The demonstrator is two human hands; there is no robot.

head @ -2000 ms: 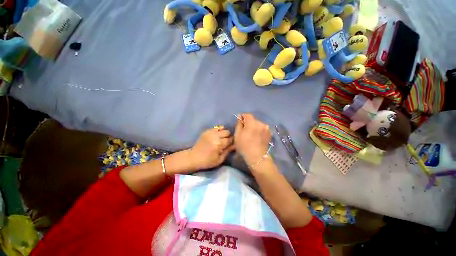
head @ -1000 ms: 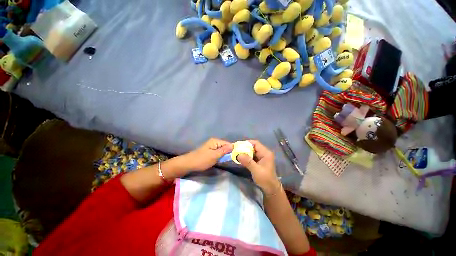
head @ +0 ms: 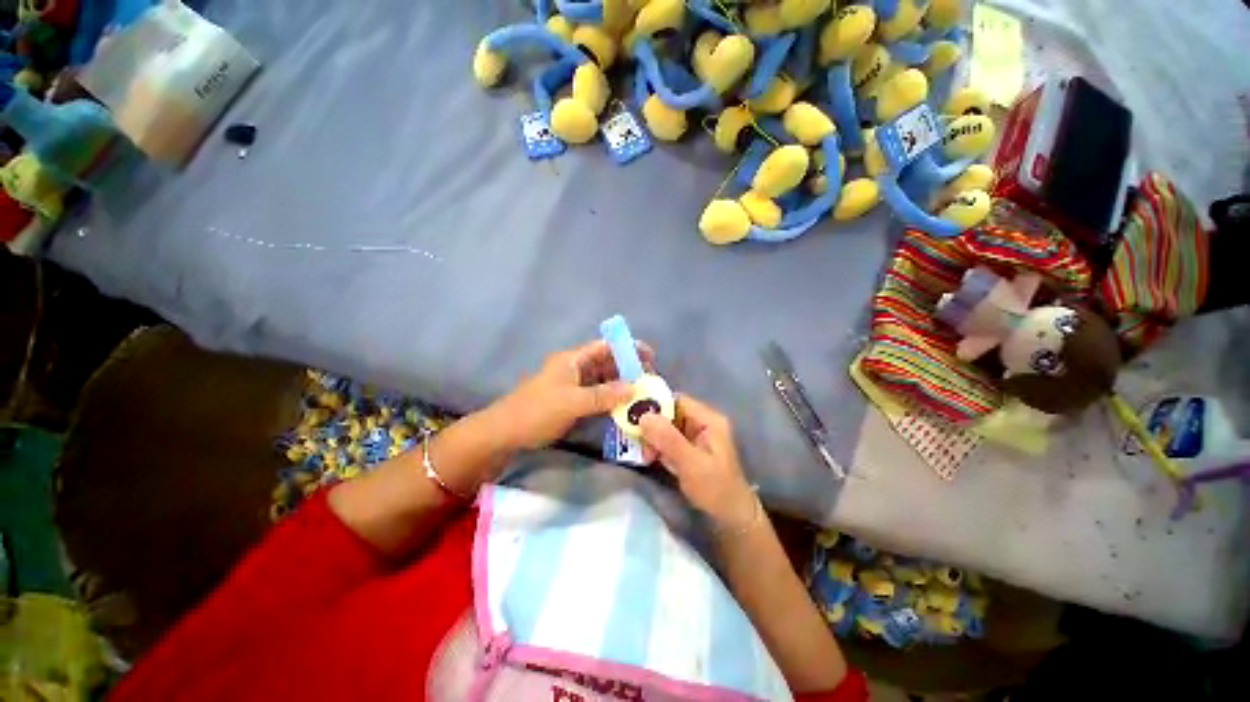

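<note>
A plush piece is held between both hands above the table's near edge. Its yellow round end (head: 646,406) shows a dark mark, and its light blue band (head: 621,348) points up and away. A blue-and-white tag (head: 622,443) shows just below the yellow end. My left hand (head: 565,395) grips the piece from the left, fingers behind the band. My right hand (head: 696,453) pinches the yellow end from the lower right. Any needle or thread is too small to see.
Heaped blue and yellow plush pieces (head: 781,169) lie at the back. Slim metal tweezers or snips (head: 803,410) lie right of my hands. A doll (head: 1049,343) on striped cloth and a red box (head: 1031,137) are at right. White thread (head: 322,247) lies left. Bins of pieces show below the table edge.
Two seconds ago no plush piece showed in the hands. Since one second ago, its blue band has swung up and away, and the dark mark and a tag have come into view.
</note>
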